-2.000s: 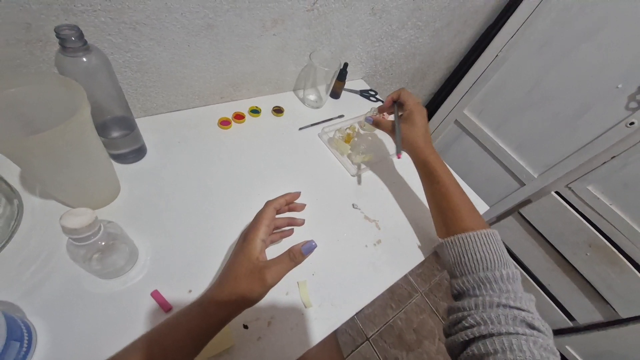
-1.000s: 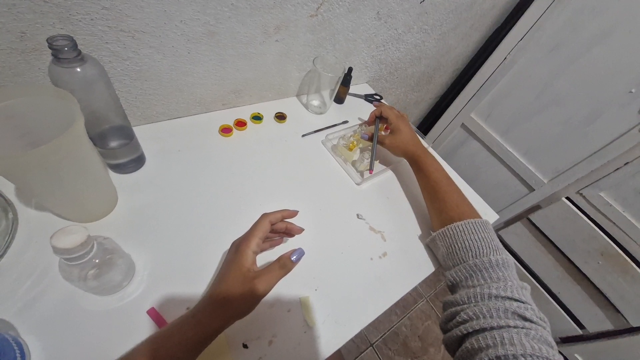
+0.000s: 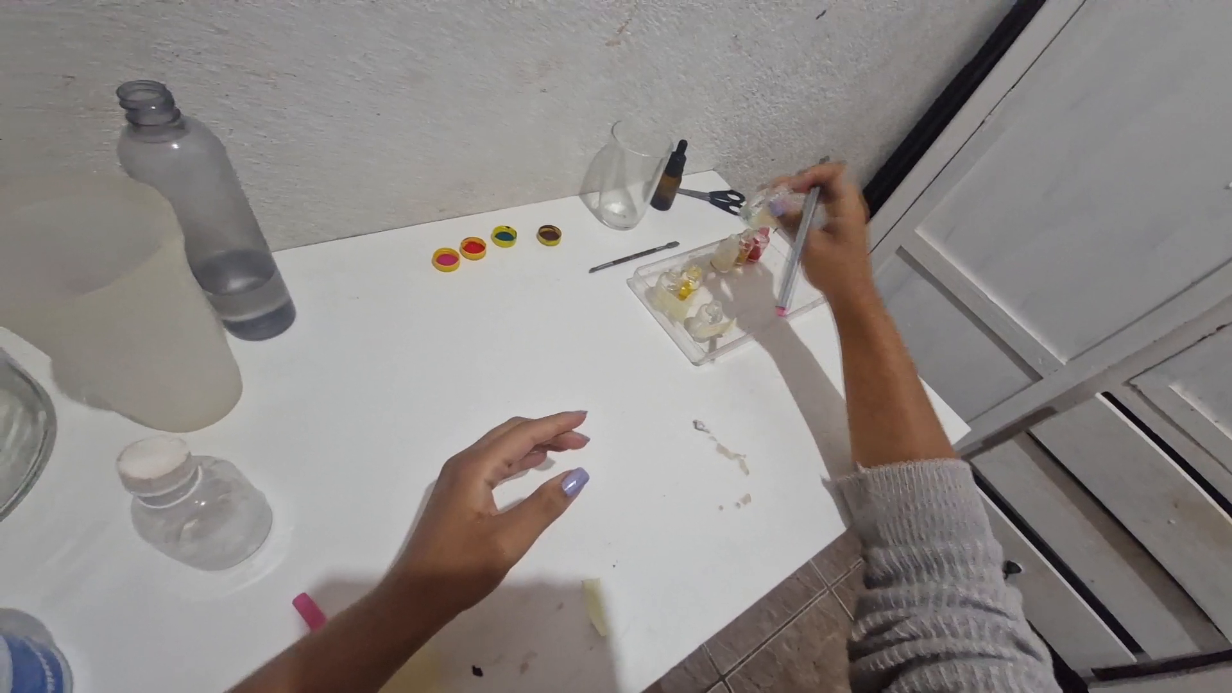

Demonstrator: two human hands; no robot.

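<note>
My right hand (image 3: 833, 226) is raised over the clear plastic tray (image 3: 707, 358), pinching a small clear, glassy piece (image 3: 765, 207) at its fingertips. A slim grey pen-like tool (image 3: 799, 252) with a pink tip is also held in that hand, pointing down. In the tray lie several small translucent pieces, one with yellow (image 3: 685, 282) and one with red (image 3: 756, 245). My left hand (image 3: 491, 496) hovers over the white table with fingers apart and nothing in it. Left of the tray lies a thin metal tool (image 3: 633, 257).
Several small paint pots (image 3: 473, 248) sit near the wall. A clear glass vessel (image 3: 624, 183), a dropper bottle (image 3: 669, 178) and scissors (image 3: 722, 199) stand or lie behind the tray. At left are a grey bottle (image 3: 221, 212), frosted container (image 3: 125, 308) and white-capped jar (image 3: 207, 515).
My right hand has lifted from low over the tray to above its far right side, with a clear piece in the fingers. My left hand has stayed about where it was.
</note>
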